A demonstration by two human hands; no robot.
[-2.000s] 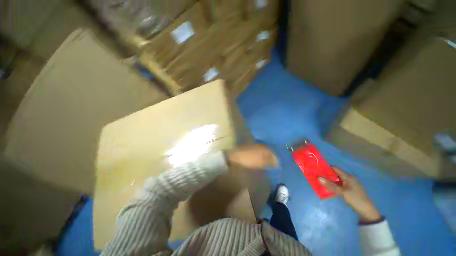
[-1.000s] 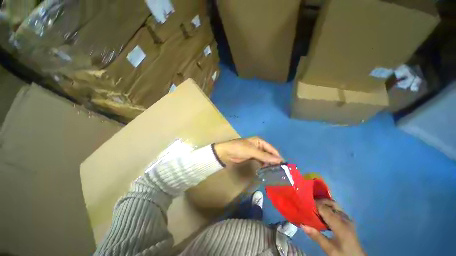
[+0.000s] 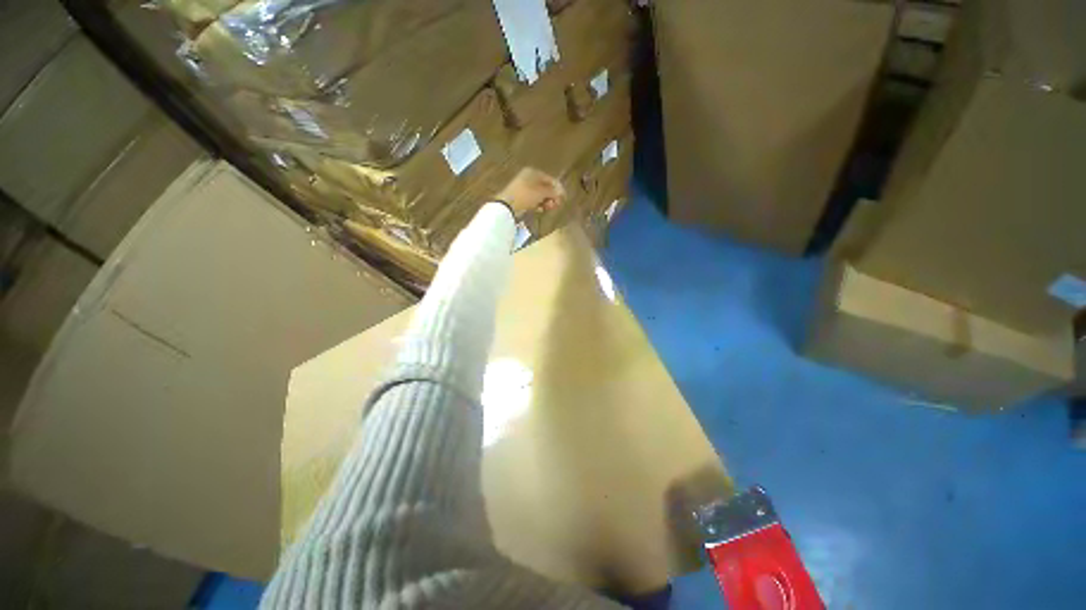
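Observation:
The large brown carton (image 3: 595, 441) stands before me, with a white glare patch on its top. My left hand (image 3: 532, 192) is at its far corner, fingers curled; whether they pinch a tape end is too small to tell. A glossy strip (image 3: 606, 282) shows along the carton's right edge, running towards the red tape gun (image 3: 768, 570). The tape gun is at the near right corner, grey metal end up, its lower part cut off by the frame. My right hand is out of the picture.
A large flat carton (image 3: 203, 369) leans at the left. Film-wrapped brown goods (image 3: 405, 101) stand behind the carton. A tall carton (image 3: 768, 119) and stacked cartons (image 3: 953, 346) stand at the right on the blue floor (image 3: 881, 477).
My left hand has moved from beside the tape gun out to the carton's far corner. The tape gun has moved down and right, and my right hand has left the picture. The view has shifted.

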